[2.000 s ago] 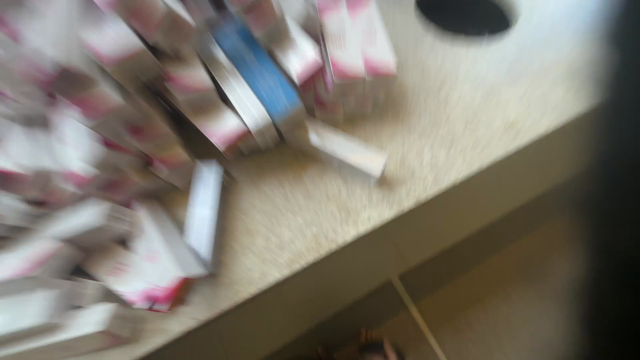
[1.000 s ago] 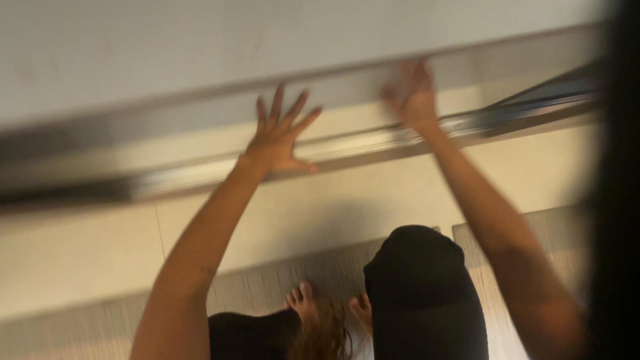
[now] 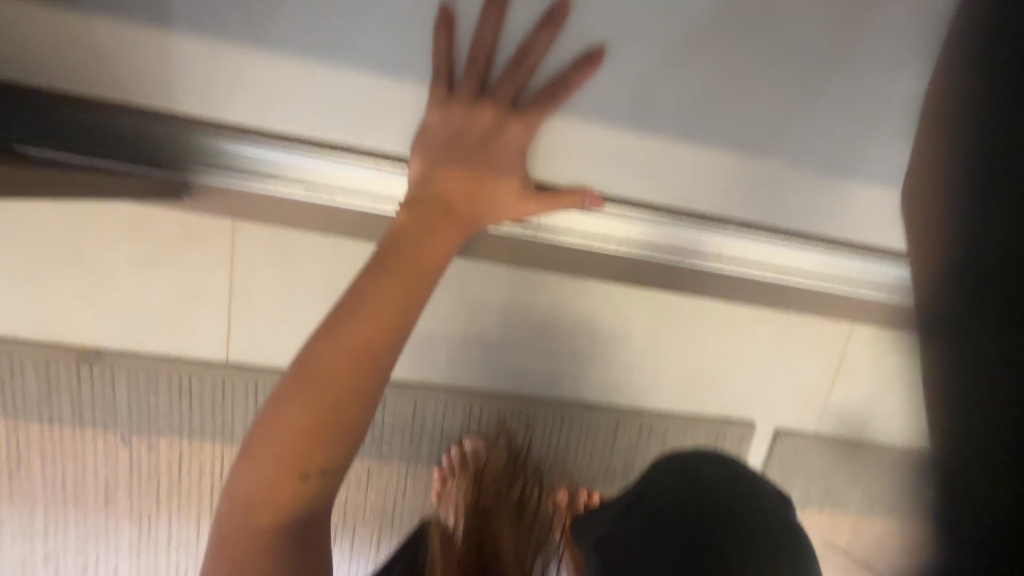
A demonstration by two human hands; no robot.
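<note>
My left hand (image 3: 480, 144) is spread flat, fingers apart, against a smooth pale panel (image 3: 720, 96), perhaps a drawer or cabinet front. Its thumb and wrist lie over a shiny metal rail (image 3: 688, 244) that runs along the panel's lower edge. Nothing is held in it. My right hand is out of sight; only a dark blurred shape and a sliver of skin show at the right edge.
Pale floor tiles (image 3: 320, 272) lie below the rail. A ribbed grey-brown mat (image 3: 160, 432) has my bare feet (image 3: 460, 480) on it, with a second mat (image 3: 856, 472) to the right. A black-clad knee (image 3: 704, 512) and hanging hair are near the bottom.
The counter with pink-and-white boxes seen two seconds ago is out of view after a large view shift. My right hand, visible one second ago near the rail, has left the view.
</note>
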